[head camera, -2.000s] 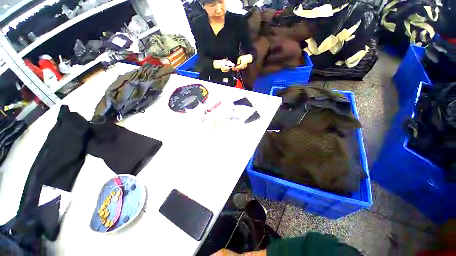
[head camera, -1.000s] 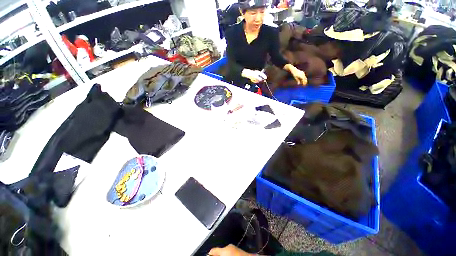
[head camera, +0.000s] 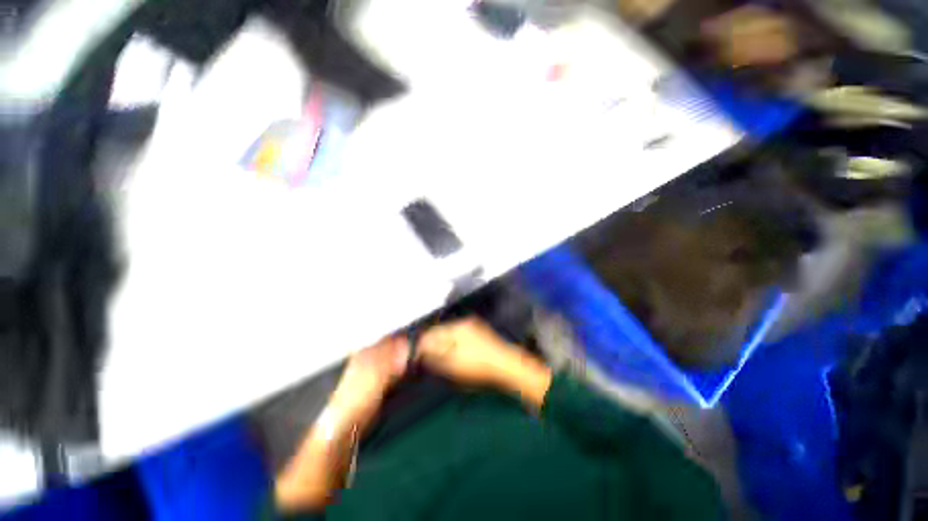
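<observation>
The frame is blurred. My left hand (head camera: 377, 364) and my right hand (head camera: 457, 349) are close together in my lap, just below the white table's edge. Their fingers are closed on a dark garment (head camera: 410, 395), and a strip of dark cloth shows between the fingertips. Any needle, thread or button at the fingertips cannot be made out.
The white table (head camera: 275, 295) bears a dark phone (head camera: 431, 227), a blurred blue dish (head camera: 328, 151) with yellow bits and a pink strip, and dark cloth (head camera: 66, 254) at left. A blue crate (head camera: 621, 324) holds brown garments (head camera: 702, 270) at right. Part of a coworker shows at top right.
The view has swung down towards my lap and blurred. Both my hands and green sleeves now show; before, only part of one hand showed at the bottom edge.
</observation>
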